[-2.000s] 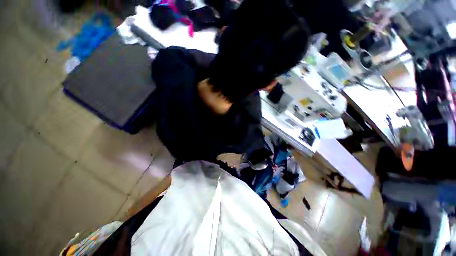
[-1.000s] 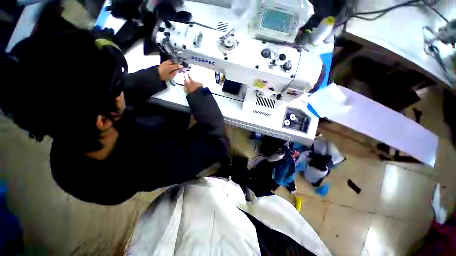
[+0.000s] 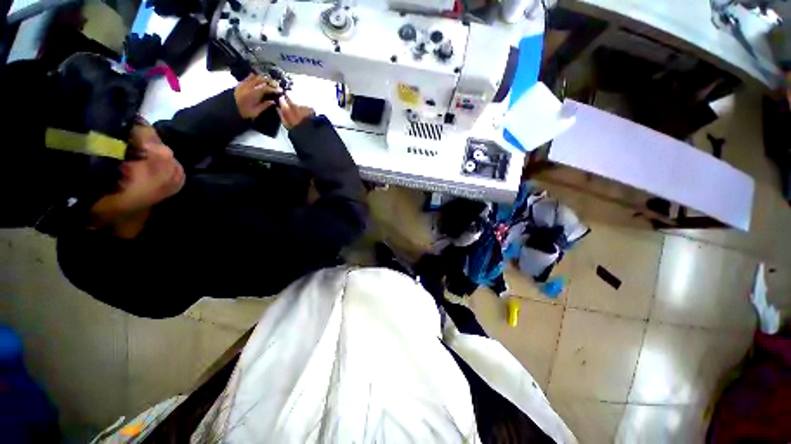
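Observation:
Neither of my hands is in the picture. My white garment (image 3: 364, 355) fills the bottom middle, with dark parts at its sides. Nearest in front of me, a person in black (image 3: 217, 234) sits at a white sewing machine (image 3: 373, 61). That person's two hands (image 3: 273, 100) are at the needle area on dark cloth, too small to make out in detail.
A cloth pile (image 3: 503, 243) lies on the tiled floor (image 3: 598, 347) beneath the machine table. A yellow spool-like object (image 3: 513, 312) and a dark scrap (image 3: 609, 277) lie near it. A long pale board (image 3: 655, 160) extends right. Dark red cloth (image 3: 763, 395) is at the lower right.
The view has swung right since the first frame, then shifted slightly, so the machine now sits higher and further left. The seated person's face now shows partly in profile.

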